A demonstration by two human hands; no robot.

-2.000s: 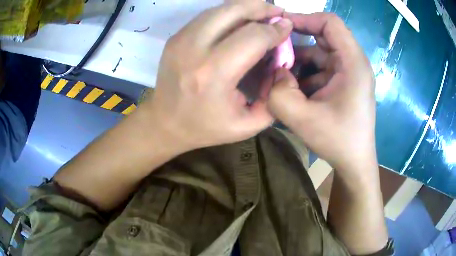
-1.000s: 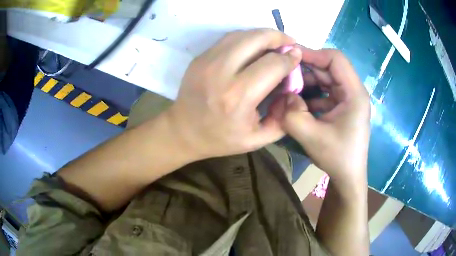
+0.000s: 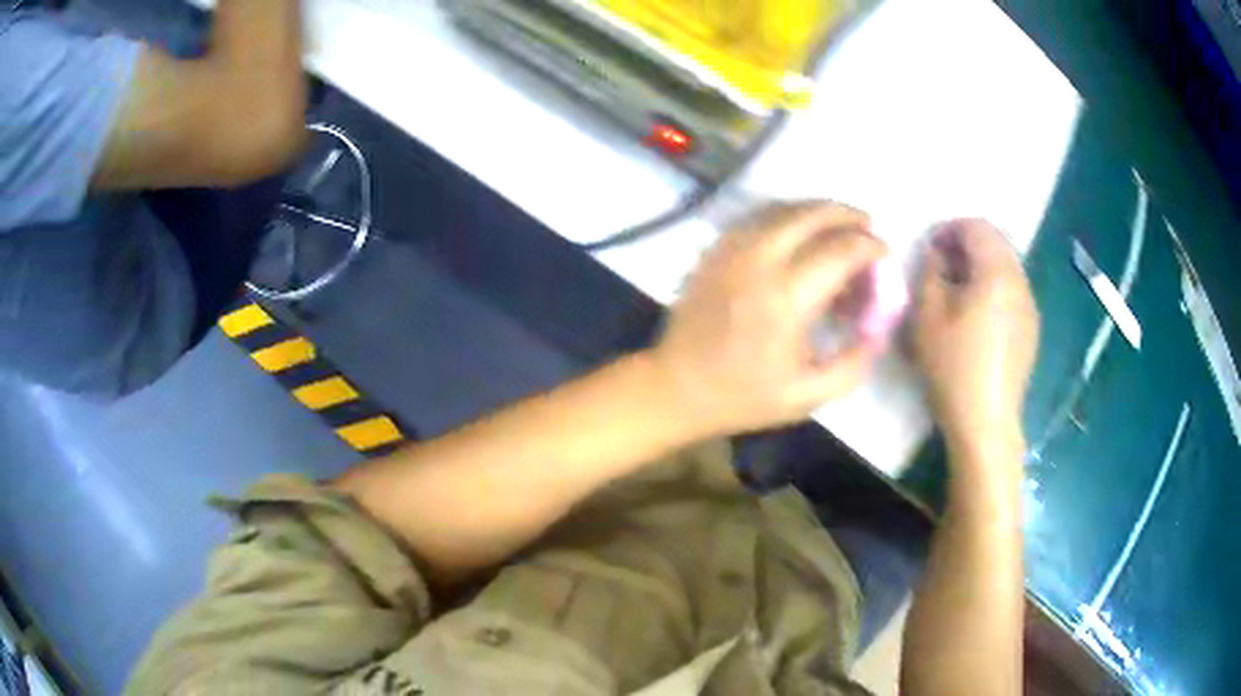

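A small pink watch housing [image 3: 885,302], blurred, is held in the fingertips of my left hand [image 3: 783,316] above the white bench surface. My right hand [image 3: 973,306] is just to its right, apart from the housing, with its fingers curled. The blur hides whether my right fingers hold anything.
A metal box with a red light and yellow film top [image 3: 735,41] stands at the upper middle, with a black cable [image 3: 653,229] beside it. A slim knife [image 3: 1109,297] lies on the green mat [image 3: 1157,544]. Another person's arm [image 3: 204,116] is at the upper left.
The view has swung left, bringing the box and the other person into sight. My hands have moved apart; the pink housing stays with my left hand.
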